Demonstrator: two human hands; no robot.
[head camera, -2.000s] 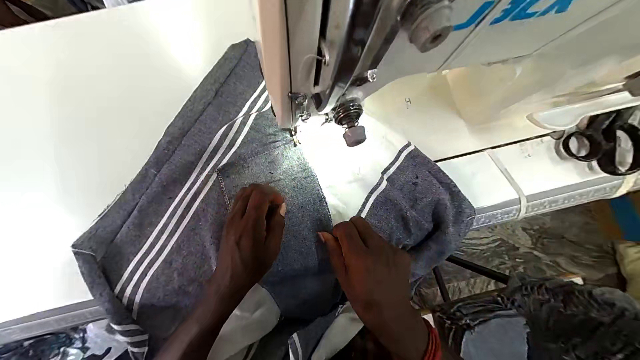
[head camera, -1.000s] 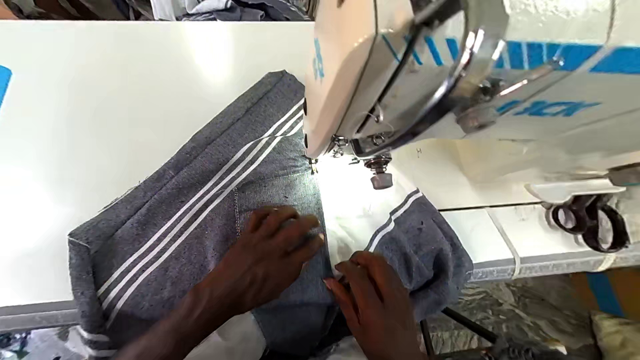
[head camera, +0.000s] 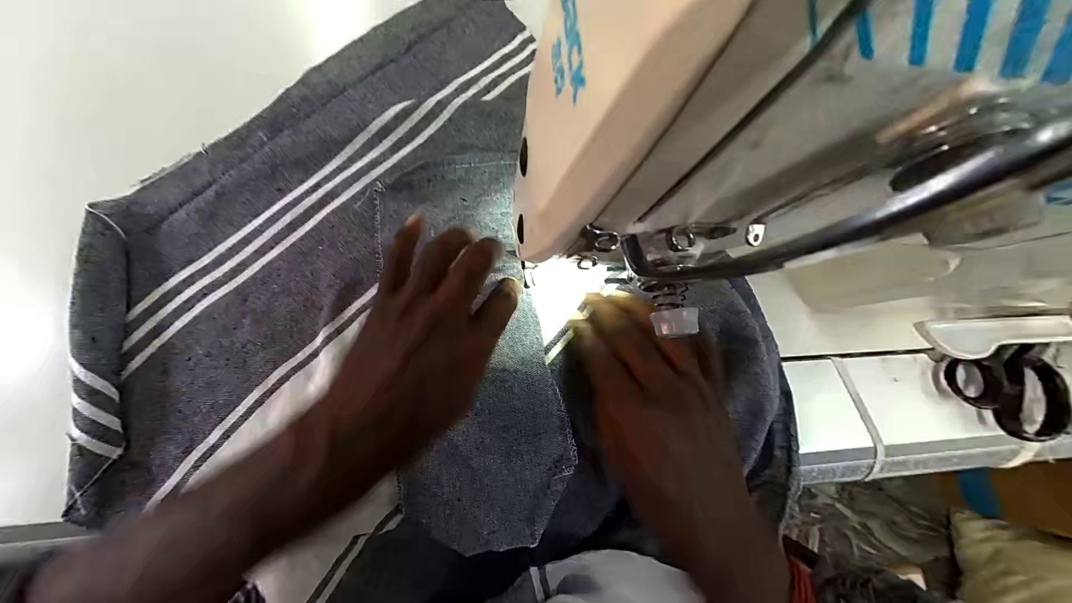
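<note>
A dark blue-grey woven fabric with white stripes (head camera: 251, 193) lies under the head of an industrial sewing machine (head camera: 636, 109). My left hand (head camera: 427, 327) rests on the fabric just left of the lit needle area, fingers spread, pressing a patch-like piece with stitched edges (head camera: 494, 452). My right hand (head camera: 653, 377) is on the fabric right of the needle area, partly blurred, its fingertips in the lamp's glare below the machine's metal parts. Whether its fingers pinch the cloth cannot be told. The needle tip is lost in the bright light.
Black-handled scissors (head camera: 1017, 389) lie on the right of the machine table (head camera: 888, 402), near a white tray-like part (head camera: 988, 335). The machine's arm reaches across the upper right. A yellowish cushion or sack (head camera: 1013, 553) is below the table edge.
The fabric has been fed and turned under the needle, and both hands have moved up close to it. The view has also moved in nearer.
</note>
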